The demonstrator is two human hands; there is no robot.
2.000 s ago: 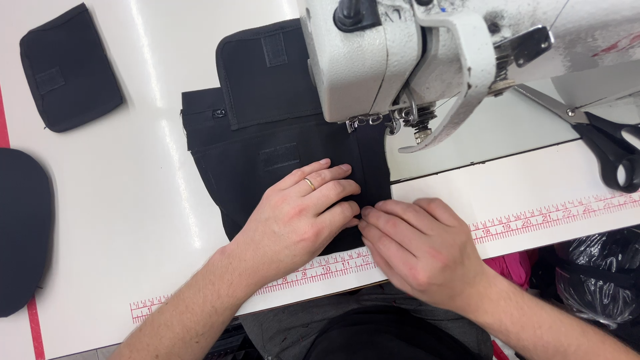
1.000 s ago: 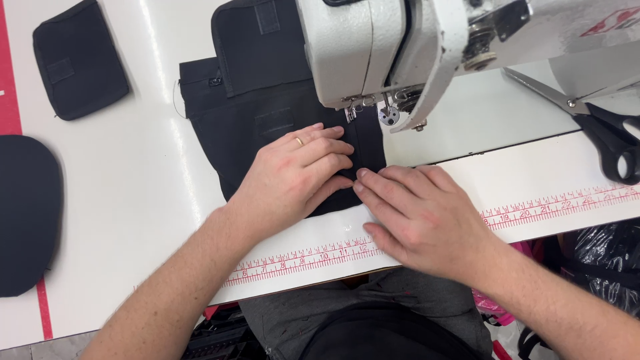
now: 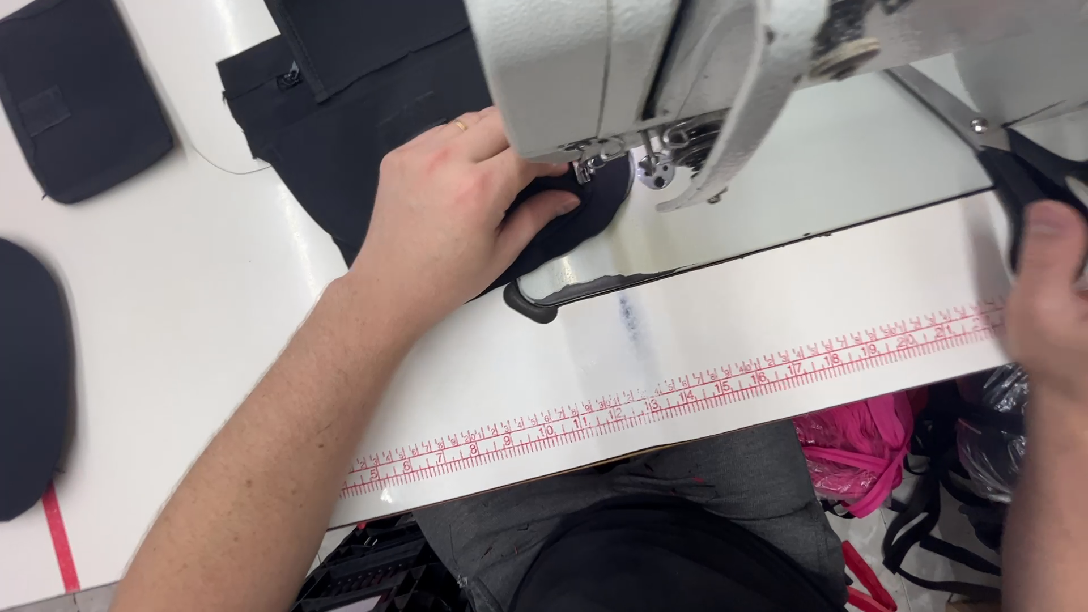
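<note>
My left hand (image 3: 463,200) grips the edge of a black fabric piece (image 3: 340,144) between thumb and fingers, close beside the presser foot (image 3: 585,170) of a white sewing machine (image 3: 552,76). The fabric's rounded end lies under the machine head. A zipper pull (image 3: 290,76) shows near its upper left corner. At the right edge my right hand (image 3: 1050,289), blurred, is at the black handles of the scissors (image 3: 1011,183); whether its fingers hold them cannot be seen.
Two more black fabric pieces (image 3: 85,102) (image 3: 30,374) lie at the left. A red ruler strip (image 3: 663,395) runs along the table's front edge. Below at the right are a pink bundle (image 3: 858,450) and black straps (image 3: 931,518).
My right hand has left the fabric and moved right to the scissors. The fabric's lower end has swung up under the machine head, with my left hand still on it.
</note>
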